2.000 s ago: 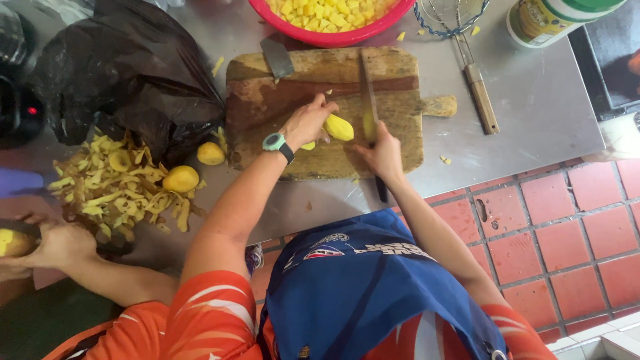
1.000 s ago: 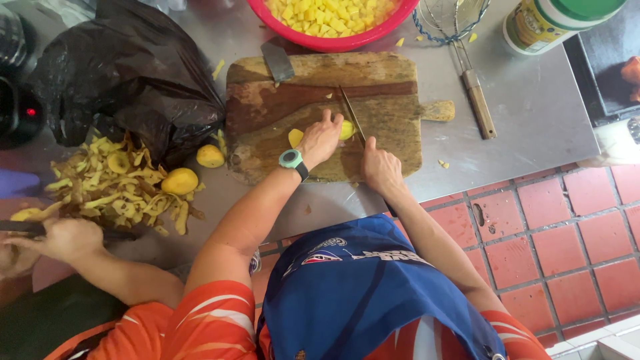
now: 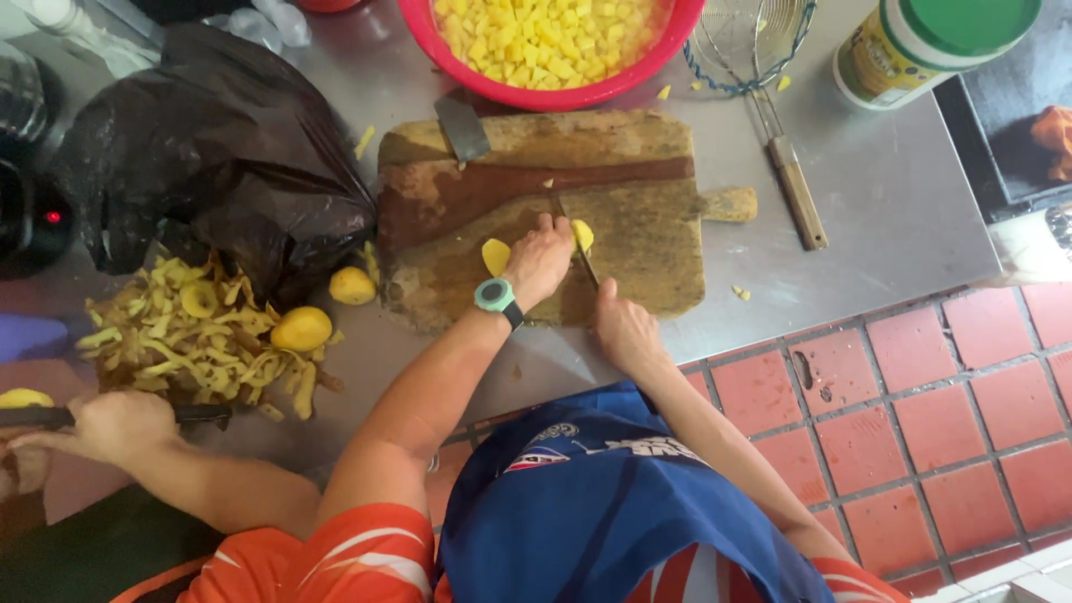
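A wooden cutting board (image 3: 620,243) lies on the steel table. My right hand (image 3: 626,328) grips the handle of a kitchen knife (image 3: 590,266), whose blade slants up and left over the board. Just left of the blade, my left hand (image 3: 540,255), with a watch at the wrist, has its fingers bent down; whatever is under them is hidden. A piece of peeled potato (image 3: 582,236) shows at the blade. Another cut potato piece (image 3: 496,256) rests on the board left of my left hand. A flat metal blade (image 3: 462,127) lies at the board's upper left edge.
Beyond the board stands a red bowl (image 3: 553,99) of diced potato. Peelings (image 3: 193,335), two potatoes (image 3: 301,328) and a black plastic bag (image 3: 226,159) lie left. A wire strainer (image 3: 796,193) and green-lidded tub (image 3: 896,59) are right. A co-worker's hands (image 3: 126,427) hold a knife lower left.
Two seconds ago the knife was farther right, apart from the potato under my left hand. Its blade is now beside my left fingers, and a cut piece lies to their left.
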